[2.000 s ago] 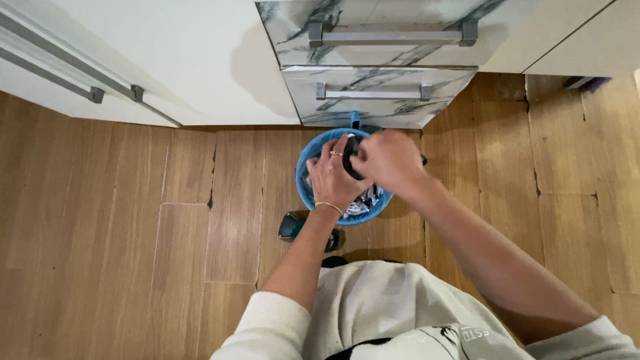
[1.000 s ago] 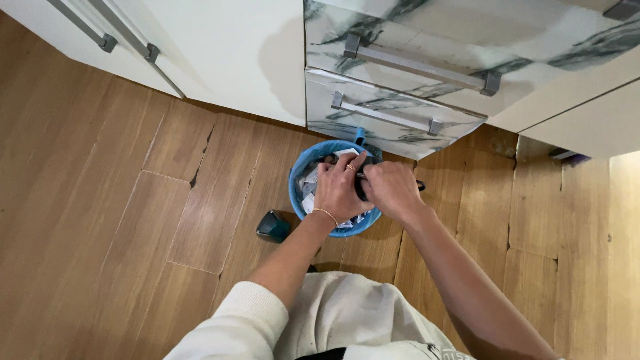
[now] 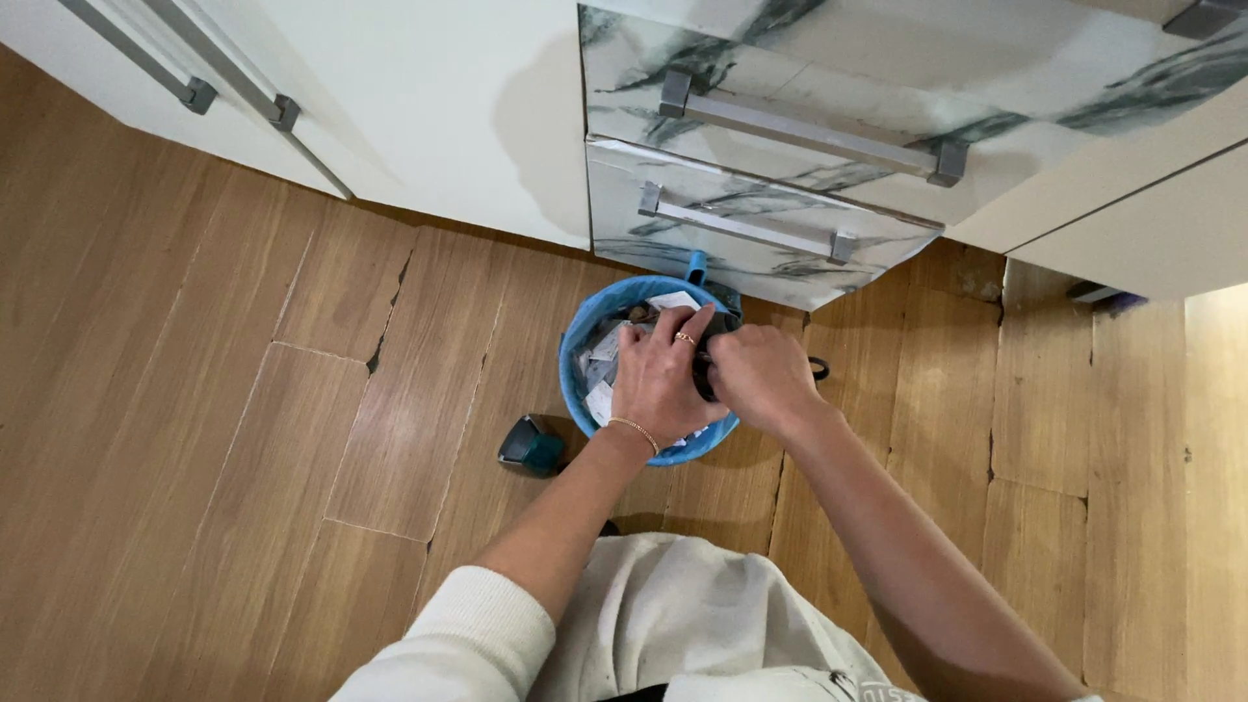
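Observation:
A blue waste bin [image 3: 573, 382] with crumpled papers [image 3: 601, 402] and other litter in it stands on the floor below the drawers. Over its right half, my left hand [image 3: 665, 375], with a ring and a bracelet, holds a dark object [image 3: 720, 331] from the left. My right hand [image 3: 762, 378] is closed at the right side of that same object, its fingertips hidden. What the dark object is cannot be told, since both hands cover most of it. A dark green and black item [image 3: 532, 447] lies on the floor left of the bin.
White cabinet doors [image 3: 409, 107] and marble-patterned drawers [image 3: 712, 219] with grey bar handles [image 3: 809, 136] rise just behind the bin. A black loop [image 3: 820, 369] shows right of my right hand. The wood-plank floor [image 3: 419, 390] has chipped joints. A dark item [image 3: 1097, 292] sits under the right cabinet.
Both hands stay together over the bin at the dark object, with only small shifts of the fingers. The view has turned and moved closer to the drawers.

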